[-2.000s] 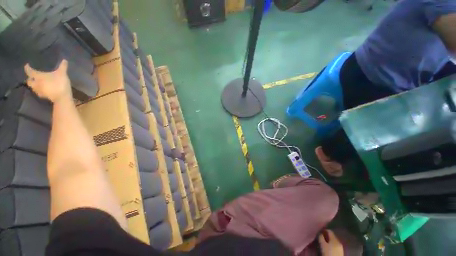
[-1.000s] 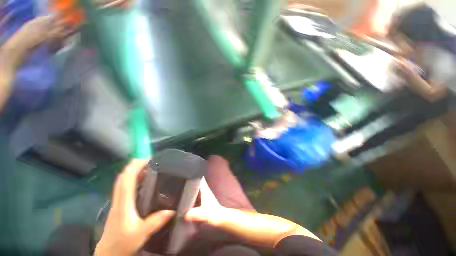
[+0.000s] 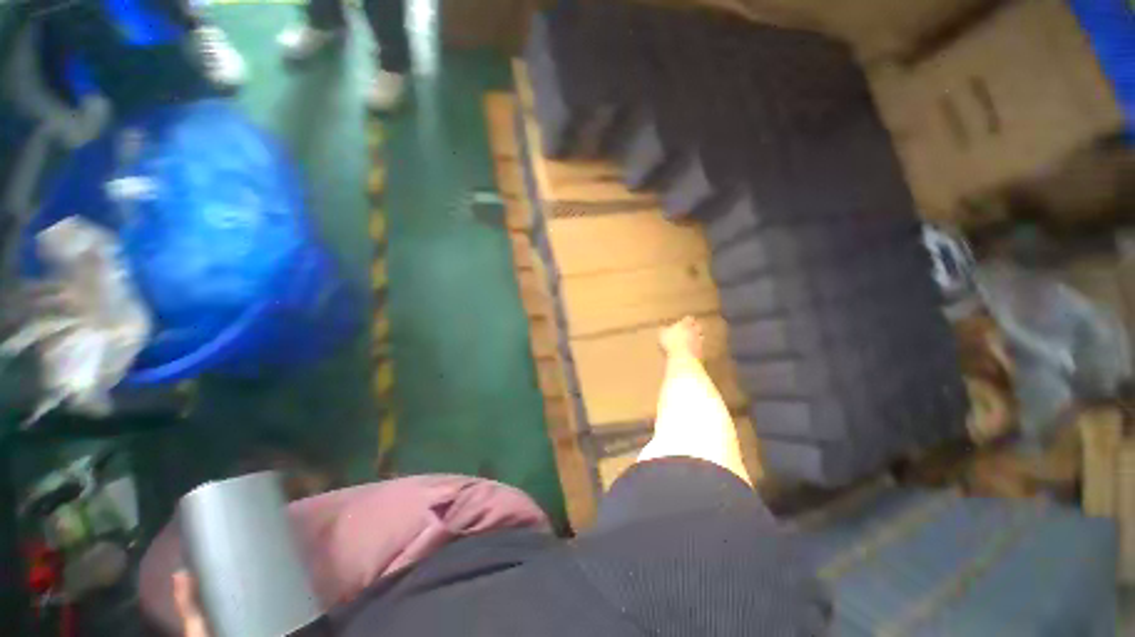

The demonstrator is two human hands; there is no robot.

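Observation:
A silver-grey housing [image 3: 252,554] stands tilted over my lap at the lower left. My left hand [image 3: 189,606] is partly visible at its left side, holding it, mostly hidden and cut off by the bottom edge. My right hand [image 3: 681,336] is stretched out over the tan cardboard layer sheet [image 3: 632,268], beside the left edge of the dark grey stacked housings [image 3: 828,286]. It is blurred, looks empty, and its fingers seem apart.
A blue-lined bin [image 3: 224,224] is at the upper left. Pallet slats [image 3: 538,299] edge the stack. Cartons [image 3: 1002,106] stand behind it, with clear plastic [image 3: 1058,324] at the right. Another person's legs and shoes [image 3: 386,90] are at the top. More grey housings [image 3: 971,566] lie lower right.
The view has swung right from the belt to the pallet. My right hand has left the housing and reached out over the cardboard; the housing has shifted to the lower left with my left hand.

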